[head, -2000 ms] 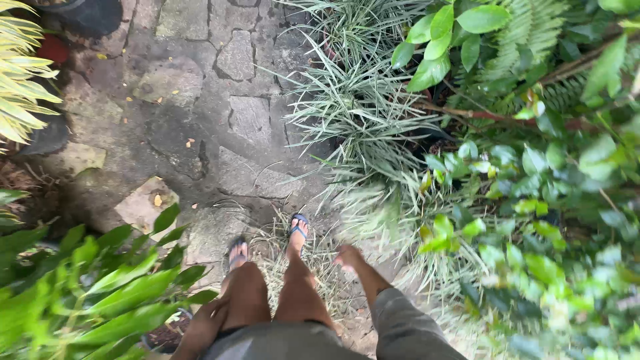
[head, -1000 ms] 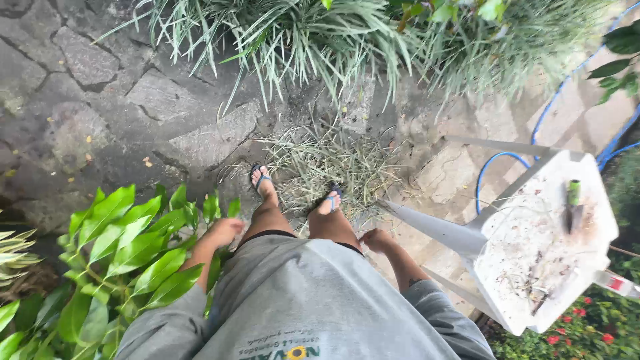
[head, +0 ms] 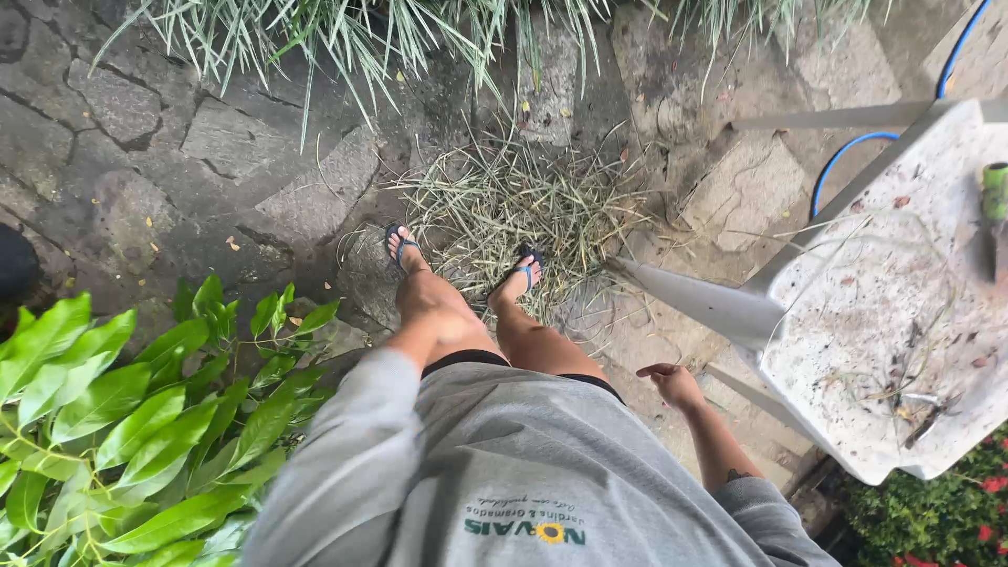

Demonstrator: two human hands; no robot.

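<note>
My left hand [head: 441, 319] is over my left thigh, its fingers hard to make out against the skin. My right hand [head: 669, 383] hangs beside my right thigh with its fingers apart and nothing in it. A pile of cut, partly dry grass blades [head: 528, 213] lies on the stone paving around my sandalled feet. At the right, a dirty white plastic table [head: 850, 315] holds a green-handled hand tool [head: 995, 191] with a metal blade, only partly in view. Near the table's lower corner lies another small metal tool [head: 929, 417] among dirt and clippings.
Long-leaved grass plants [head: 354, 39] border the paving at the top. A broad-leaved shrub [head: 150, 441] fills the lower left, below a dark round object [head: 16, 262]. A blue hose [head: 835, 164] passes behind the table. A red-flowered bush [head: 906, 504] grows at the lower right.
My left hand has come from beside the shrub to over my left thigh. My right hand has moved outward from my right thigh. The view has turned since two seconds ago.
</note>
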